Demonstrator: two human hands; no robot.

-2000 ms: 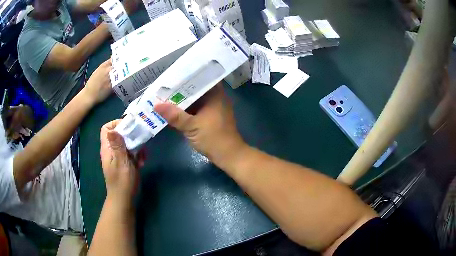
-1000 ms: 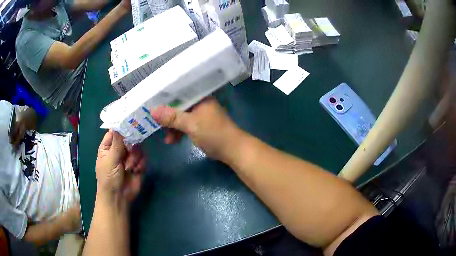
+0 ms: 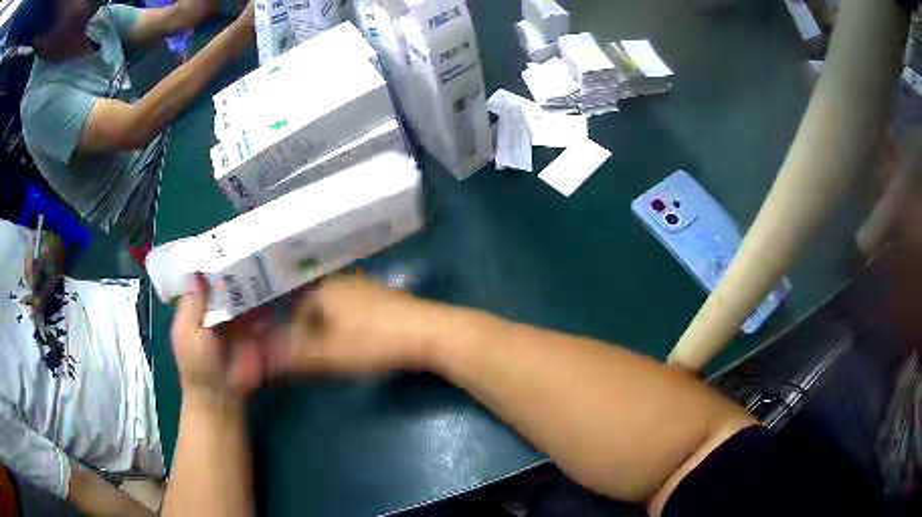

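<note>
A long white carton (image 3: pixel 303 230) with blue lettering and a small green mark lies slanted in front of me, its near end at the left. My left hand (image 3: pixel 217 348) holds that near end, with fingers on its lower corner. My right hand (image 3: pixel 329 328) is blurred, just below the carton's near half; whether its fingers touch the carton cannot be told. The carton's near end looks closed, but blur hides the flap detail. Behind it, more long white cartons (image 3: pixel 298 106) lie piled.
White cartons (image 3: pixel 445 96) stand upright at the far centre. Small white stacks (image 3: pixel 586 63) and loose papers (image 3: pixel 574 167) lie right of them. A light blue phone (image 3: pixel 698 232) lies at right beside a cream pole (image 3: pixel 789 202). Two people are at the left (image 3: pixel 76 101).
The carton has moved down and left, away from the upright cartons. My right hand has left its side and moved down and left. The near-end pouch-like material no longer shows.
</note>
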